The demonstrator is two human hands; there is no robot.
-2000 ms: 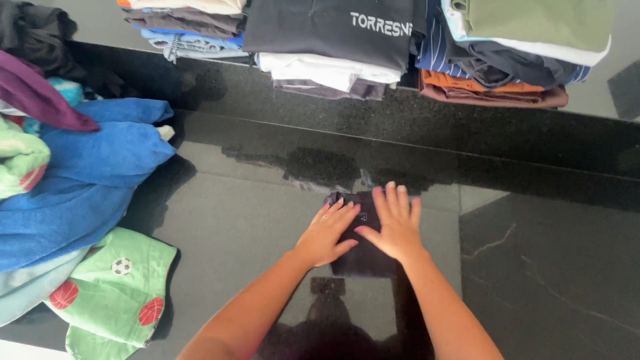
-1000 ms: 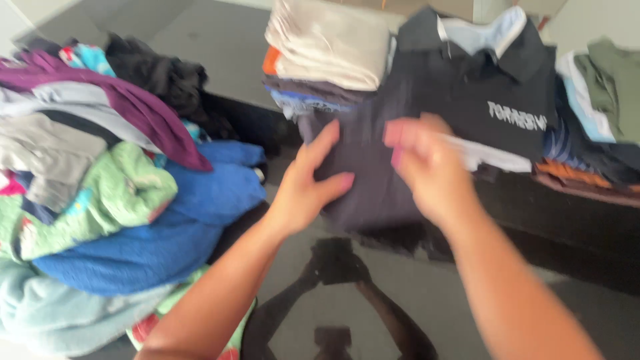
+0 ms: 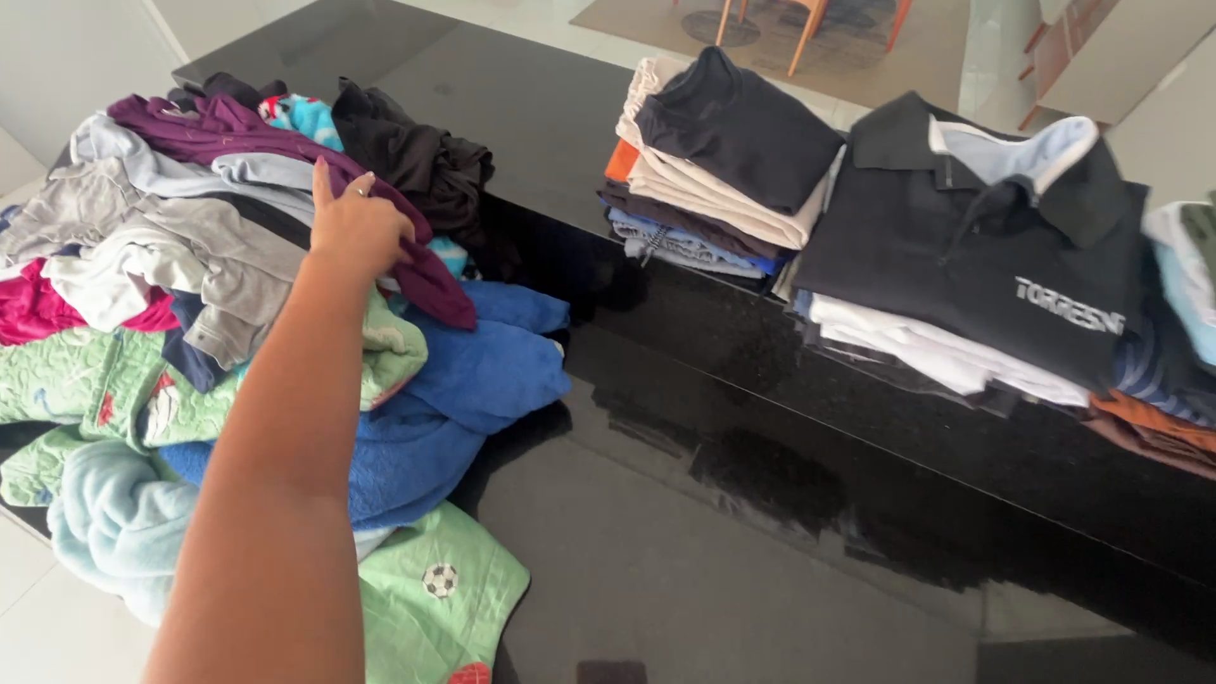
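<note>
My left hand [image 3: 361, 223] reaches into the heap of loose clothes, over a purple garment [image 3: 275, 142] and a pale blue-grey garment [image 3: 271, 171]. Two fingers point away and apart; the rest are partly hidden, so a grip cannot be made out. A folded black shirt [image 3: 736, 133] tops the stack with beige cloth [image 3: 703, 195]. Beside it, a folded black polo shirt [image 3: 969, 247] with a light blue inner collar lies on white garments [image 3: 940, 347]. My right hand is out of view.
Blue fleece [image 3: 437, 408], a green quilted cloth [image 3: 57, 380] and a green cloth with printed balls [image 3: 427, 598] lie at the left on the glossy black table [image 3: 722, 570]. Another folded stack [image 3: 1183, 256] is at the right edge. Chair legs [image 3: 807, 38] stand beyond.
The black shirt that both hands held is now folded on the beige stack, released. My left hand has moved left to the clothes heap, and my right hand has left the view.
</note>
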